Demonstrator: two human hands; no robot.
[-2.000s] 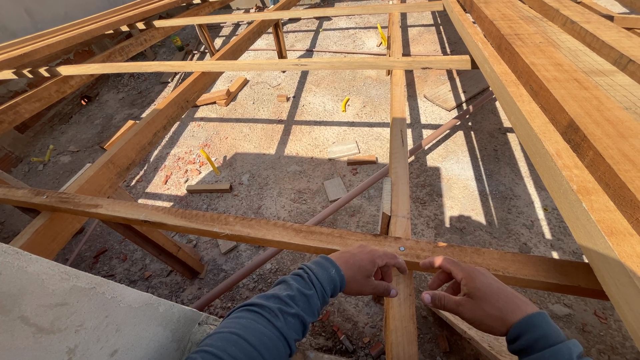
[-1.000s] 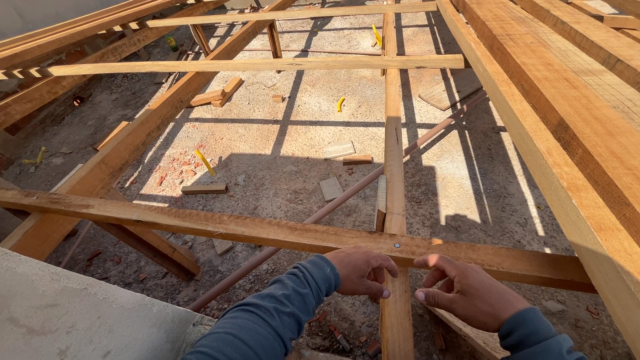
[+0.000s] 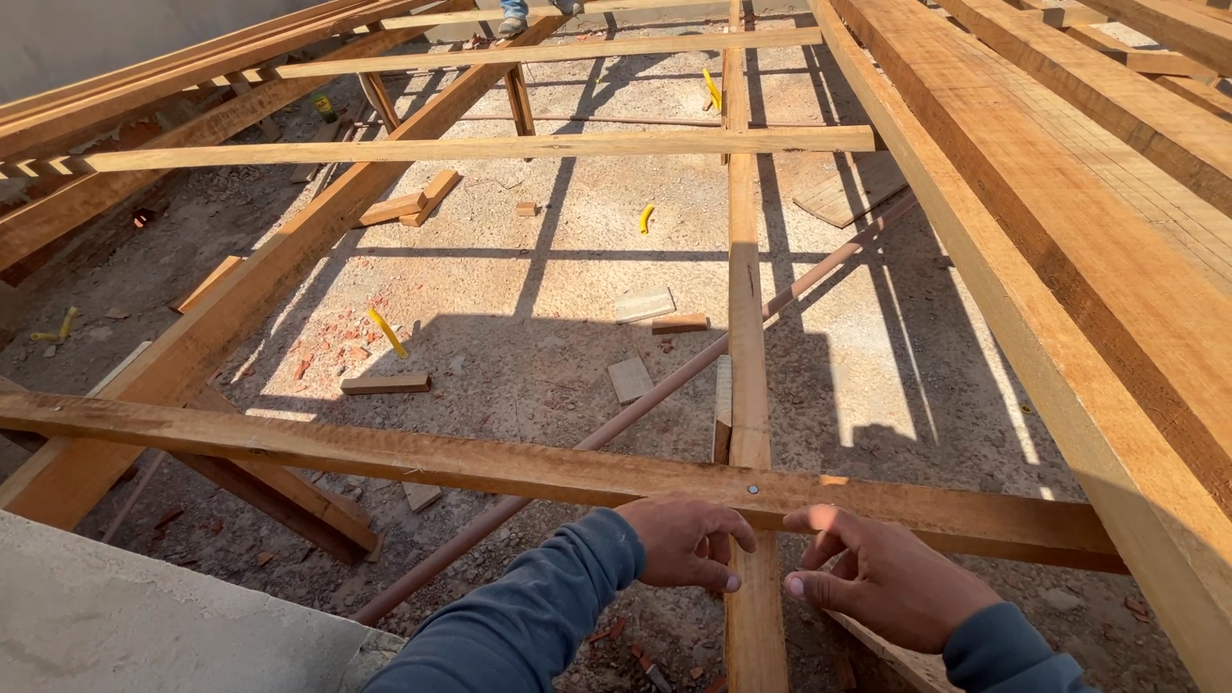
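Note:
A wooden crosspiece (image 3: 433,460) runs across the lower view and lies over a long wooden beam (image 3: 747,385). The round head of a nail or screw (image 3: 753,490) shows in its top where the two cross. My left hand (image 3: 685,541) is just left of that crossing, fingers curled, at the near edge of the crosspiece, with nothing seen in it. My right hand (image 3: 881,573) is to the right of the beam, thumb and fingers apart, and it holds nothing visible. Whether the fingertips touch the wood, I cannot tell.
Thick timbers (image 3: 1049,202) slope along the right. A plastered wall top (image 3: 183,606) is at lower left. Below the frame, a brown pipe (image 3: 664,390) crosses rubble ground with wood offcuts (image 3: 385,384) and yellow tube pieces (image 3: 387,333). A person's shoe (image 3: 511,27) rests on a far beam.
A person's feet now show on the far beam at the top. My hands have hardly moved.

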